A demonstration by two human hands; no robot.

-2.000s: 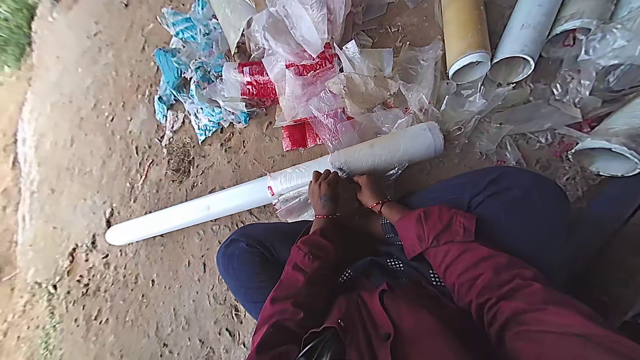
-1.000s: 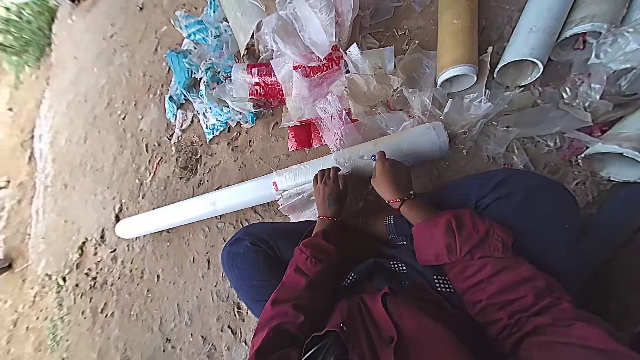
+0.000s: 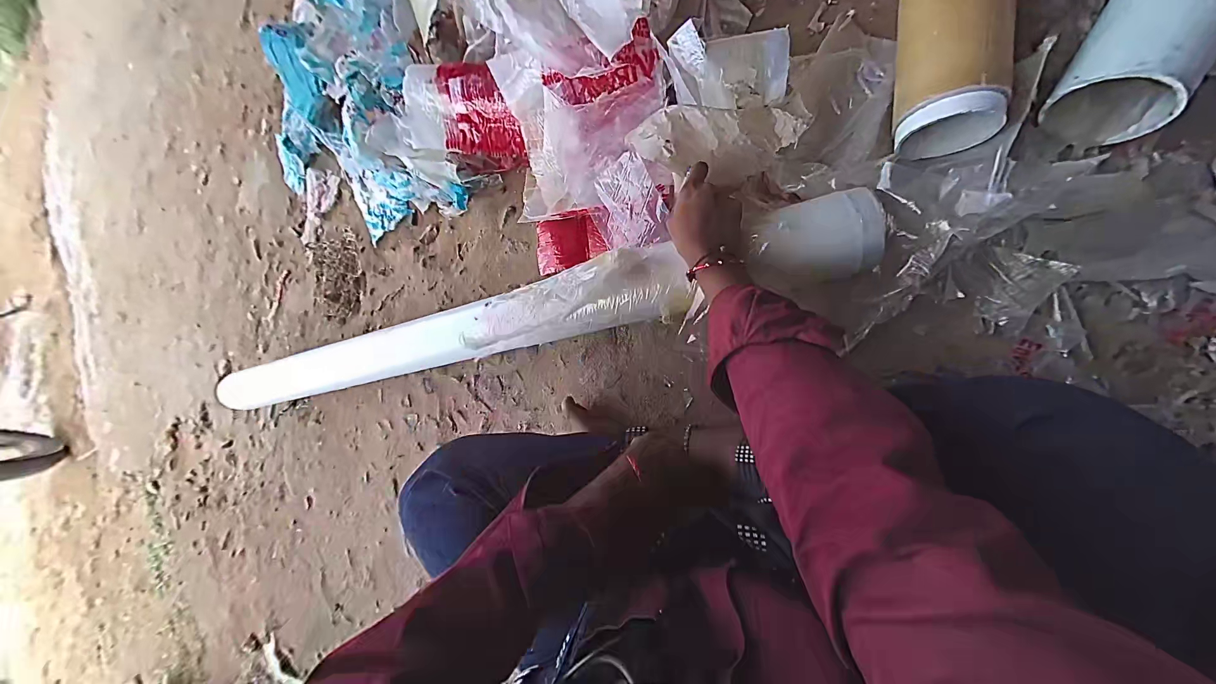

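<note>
A long white pipe [image 3: 351, 370] lies slantwise on the dirt ground, with clear plastic film [image 3: 570, 299] over its middle. My right hand [image 3: 705, 214] is over the pipe's thicker right part, at crumpled plastic film [image 3: 708, 133] on the pipe's far side. Its fingers are partly hidden, but the film is bunched against them. Drawn back near my lap is my left hand [image 3: 632, 456], dim and partly hidden in shadow; what it may hold does not show.
Crumpled blue plastic [image 3: 366, 114] and red-and-clear plastic wrap [image 3: 480, 114] are heaped beyond the pipe. A tan pipe [image 3: 955, 71] and a pale grey pipe [image 3: 1130, 71] lie at the upper right. Loose clear film [image 3: 1092, 209] covers ground at the right.
My left hand has left the pipe and come back toward my lap. My right hand has reached farther out across the pipe, and film that hung at the near side is no longer there.
</note>
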